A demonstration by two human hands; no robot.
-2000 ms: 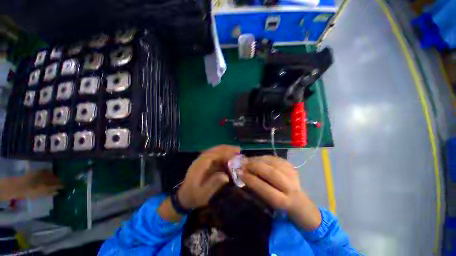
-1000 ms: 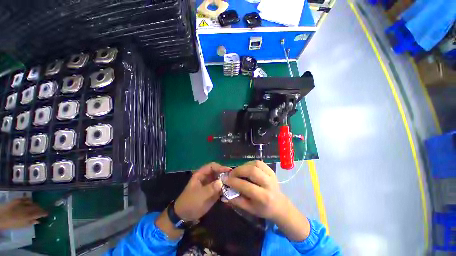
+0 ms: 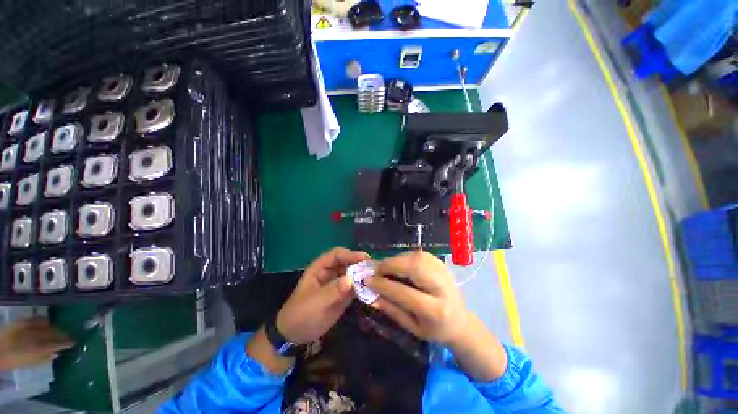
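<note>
A silver-white housing (image 3: 363,283) is held between my two hands in front of my body, below the bench edge. My left hand (image 3: 316,296) grips its left side with thumb and fingers. My right hand (image 3: 424,296) has its fingers on the housing's right side and face, hiding part of it. The black toggle-clamp fixture (image 3: 417,182) stands on the green mat (image 3: 295,206) just beyond my hands. Its red handle (image 3: 460,230) points toward me.
A black blister tray (image 3: 184,170) with silver housings sits on a stack at left, with taller stacked trays (image 3: 243,40) behind. The blue box (image 3: 380,57) is at the back, silver parts (image 3: 371,94) before it. Another person's hand (image 3: 32,343) shows at far left.
The head view has shifted since the earlier frames. The housing has stayed between my hands and is now turned with its face more visible. The fixture looks unchanged.
</note>
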